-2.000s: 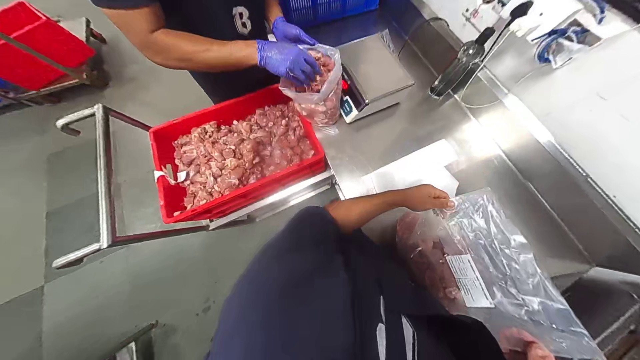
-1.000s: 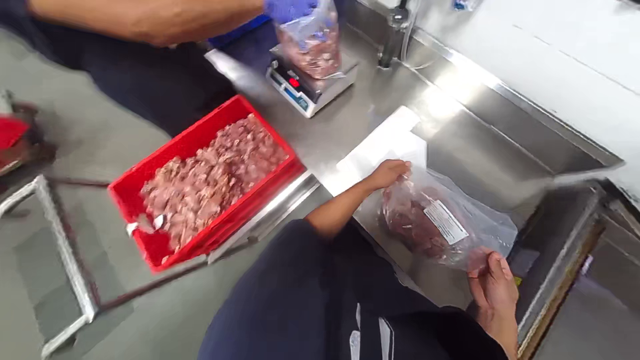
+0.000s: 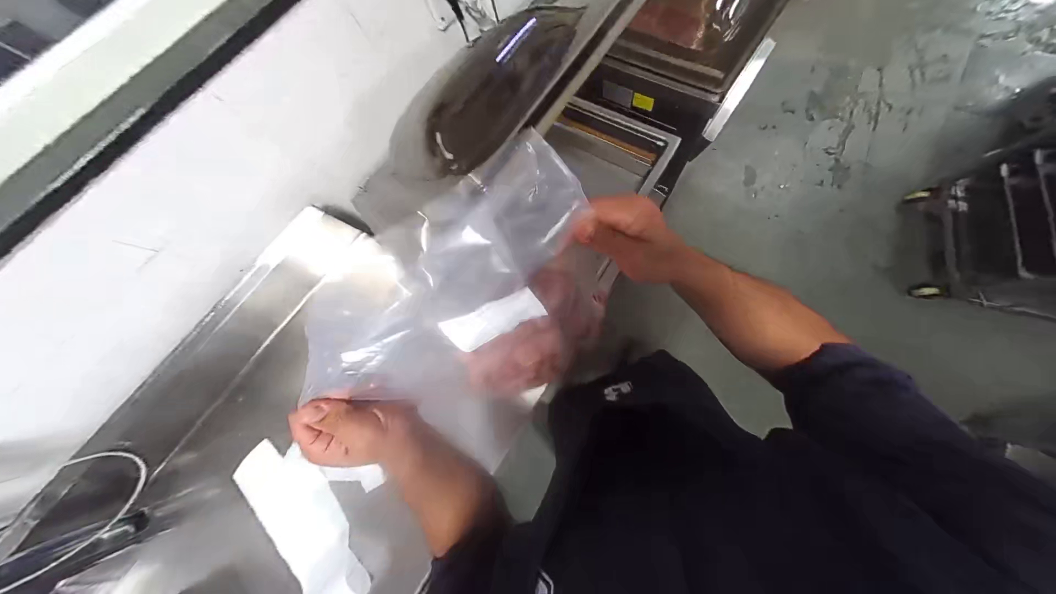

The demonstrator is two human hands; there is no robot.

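A clear plastic bag (image 3: 462, 256) with raw meat (image 3: 528, 355) in its lower part is stretched between my two hands, tilted over the steel counter. A white label (image 3: 492, 319) with writing is on the bag. My left hand (image 3: 351, 429) grips one corner of the bag, low at the left. My right hand (image 3: 623, 235) pinches the opposite side, higher and to the right. White paper sheets (image 3: 301, 516) lie on the steel counter (image 3: 223, 396) just below my left hand.
Beyond the bag stands a machine with a domed dark lid (image 3: 495, 91). Further right, another machine (image 3: 685, 41) holds reddish packed contents. A wheeled cart (image 3: 998, 231) is on the floor at the right. A cable (image 3: 136, 470) loops at the lower left by the wall.
The view has swung far to the right, so the red bin and the co-worker are out of frame. The bag, earlier low at the counter, is now held up and spread between both hands.
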